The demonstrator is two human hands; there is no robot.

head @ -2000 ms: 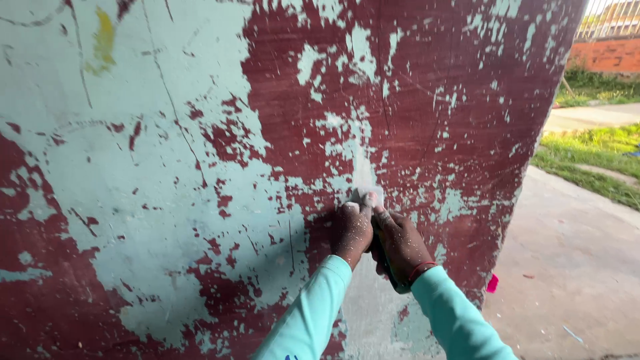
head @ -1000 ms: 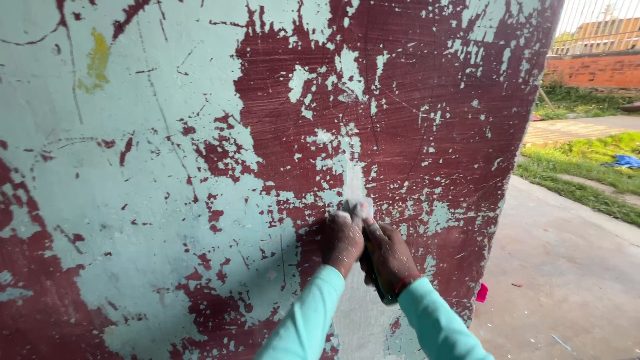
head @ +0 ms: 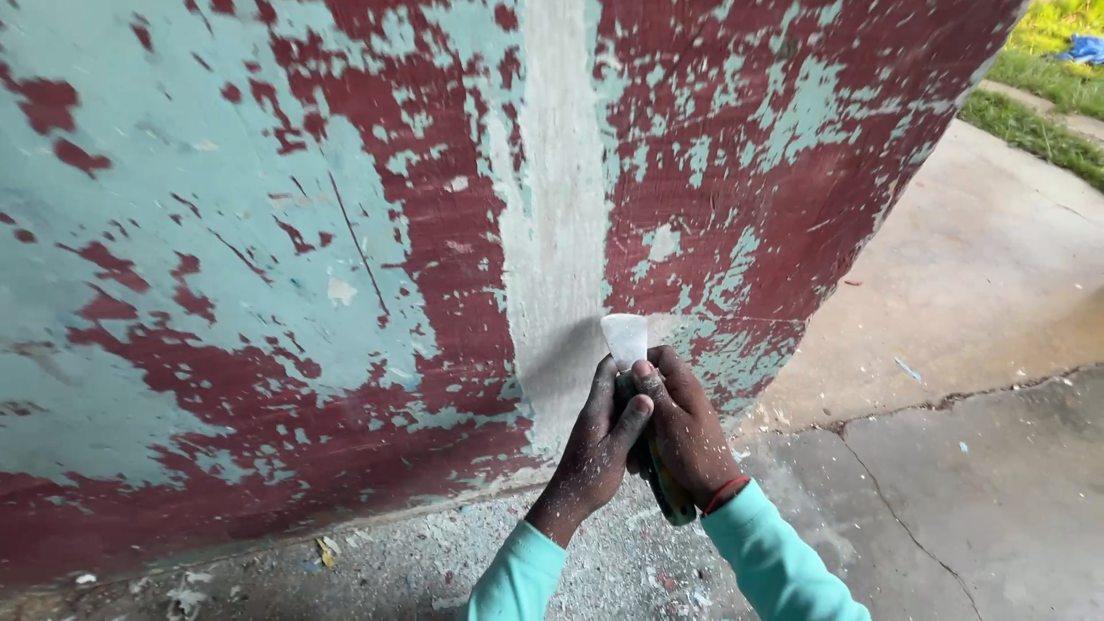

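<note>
Both my hands grip one putty knife, a paint scraper with a pale, dusty blade (head: 626,338) and a dark green handle (head: 671,487). My left hand (head: 601,431) wraps the handle from the left, and my right hand (head: 686,423) closes on it from the right, thumbs near the blade's base. The blade points up, in front of a wall (head: 448,285) with flaking dark red and light turquoise paint. A bare whitish vertical strip (head: 561,190) runs down the wall just left of the blade. Whether the blade touches the wall, I cannot tell. White flecks cover both hands.
Paint chips and dust (head: 388,561) lie along the wall's foot. The wall's rough edge runs down at the right. Beyond it spread a pale concrete floor (head: 940,285) and a cracked grey slab (head: 992,483). Grass (head: 1026,129) and a blue item (head: 1082,49) appear at the upper right.
The view has tilted down towards the wall's foot. My hands and the scraper have moved lower along the wall, and more of the bare strip shows above them.
</note>
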